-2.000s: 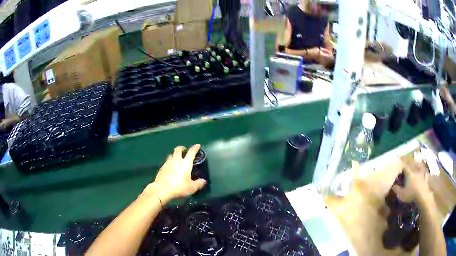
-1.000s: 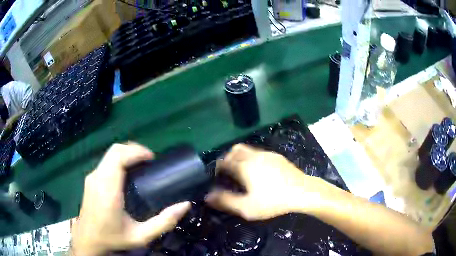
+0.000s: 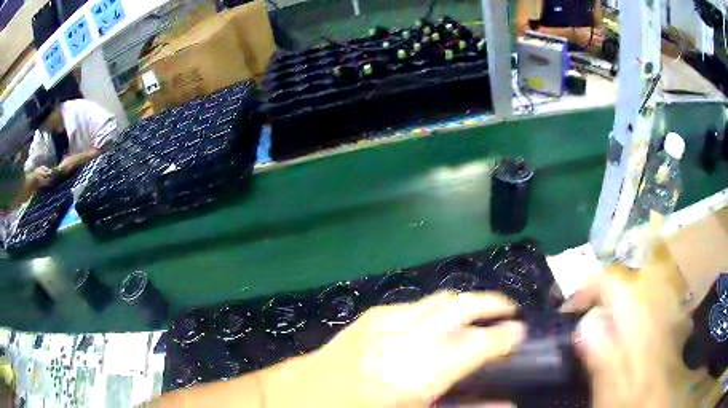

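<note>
My left hand is closed over a matte black cylindrical unit at the lower right of the view, which lies on its side. My right hand is blurred and grips the unit's right end. The fingertips there are partly hidden. Under and left of the hands lies a glossy black blister tray with rows of round pockets. My left forearm covers part of it.
A green conveyor belt crosses beyond the tray, with one upright black unit and others at far left. A white post, bottle and dark units are right. Stacked trays and a seated person are across.
Both hands have moved right with the cylinder. The view has shifted left, so the belt unit and tray show differently. Earlier, my left hand gripped a cylinder on the belt.
</note>
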